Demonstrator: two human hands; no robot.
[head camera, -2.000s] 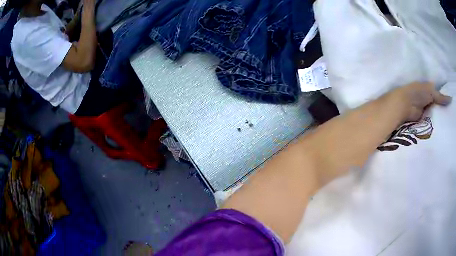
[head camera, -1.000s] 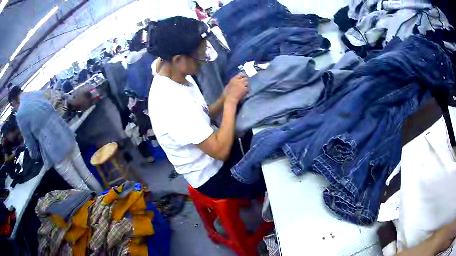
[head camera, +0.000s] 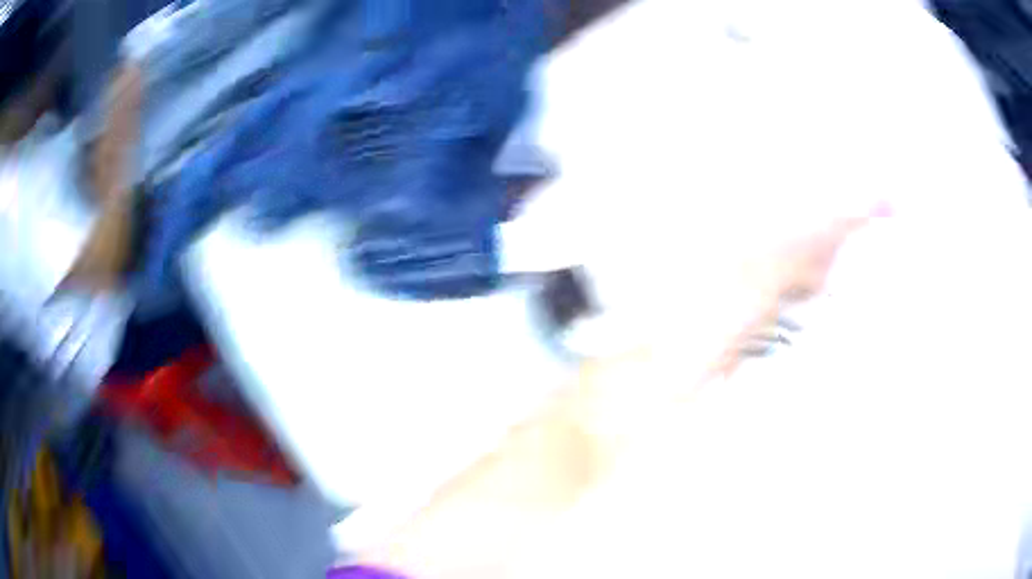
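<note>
The view is blurred and overexposed. White trousers or shorts (head camera: 724, 147) fill the middle and right. A small dark brown patch (head camera: 566, 296) shows at their left edge, and a dark striped print (head camera: 773, 337) shows below my hand. My left forearm comes in from the bottom left. My left hand (head camera: 803, 269) lies over the white cloth, washed out, so I cannot tell whether its fingers grip the fabric. My right hand is not in view.
Dark blue denim garments (head camera: 419, 158) lie at the back of the pale table (head camera: 317, 328). A red stool (head camera: 209, 418) stands left of the table. Another person's arm (head camera: 110, 187) and white sleeve are at the left edge. Mustard cloth (head camera: 54, 520) is at the bottom left.
The view swung up and left to the other person and the workshop, then back down to the white garment. My left hand is back in view, and the picture is brighter and more blurred.
</note>
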